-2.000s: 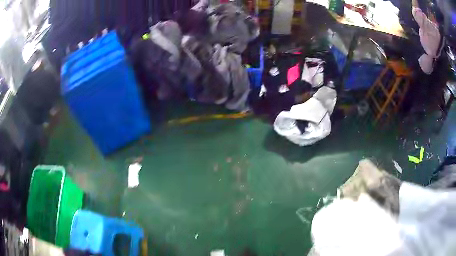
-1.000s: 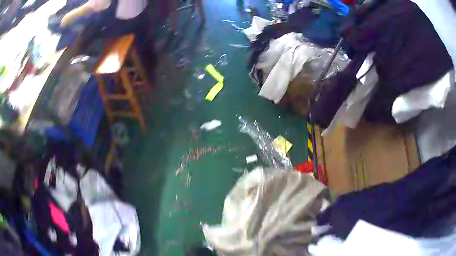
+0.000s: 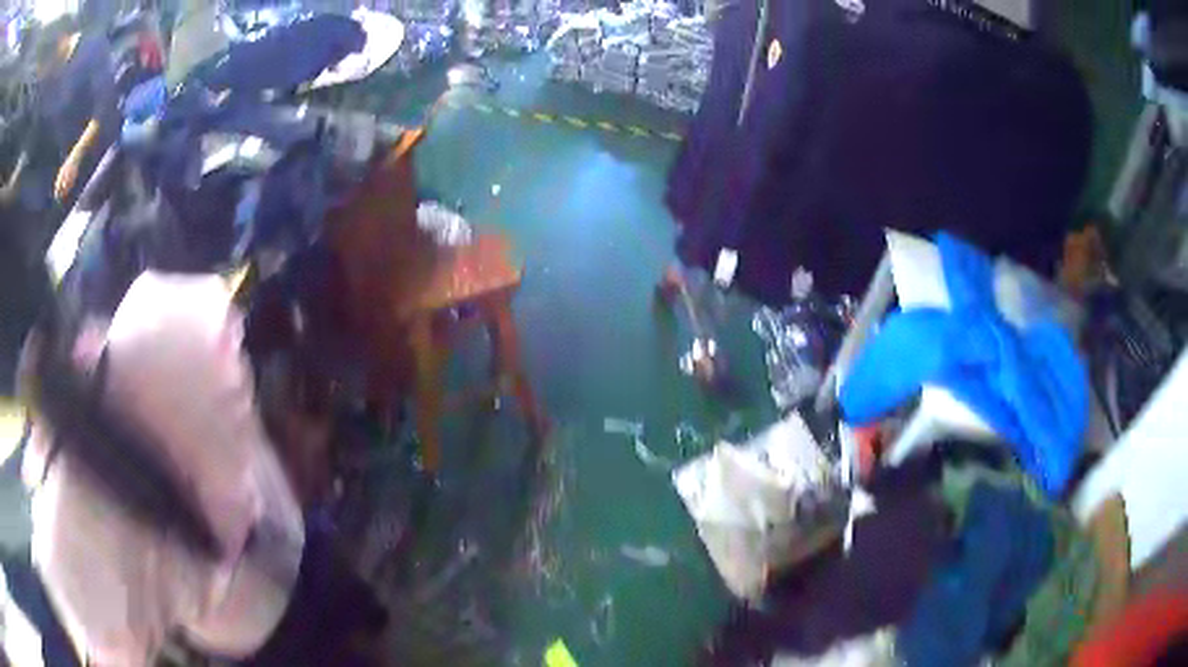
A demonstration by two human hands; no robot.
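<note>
Neither of my hands can be made out. Nearest in front of me is the green floor [image 3: 586,300] with scraps on it. A whitish woven sack or bag [image 3: 762,502] stands at the lower middle right. Dark navy and teal cloth [image 3: 977,573] is heaped beside it at the lower right. Bright blue cloth or plastic [image 3: 977,358] is draped over a pale box-like thing above the heap. Much of the view is blurred.
A person in a pink top [image 3: 169,456] is at the left. A red-brown wooden chair [image 3: 463,280] stands beside the floor lane. Dark garments [image 3: 886,143] hang at the upper right. Shiny clear packets [image 3: 632,52] lie in rows at the back.
My view has swung right, past the blue crate, green basket and yellow-brown stool. The chair, pink-clad person, hanging dark garments and blue cloth have come into view.
</note>
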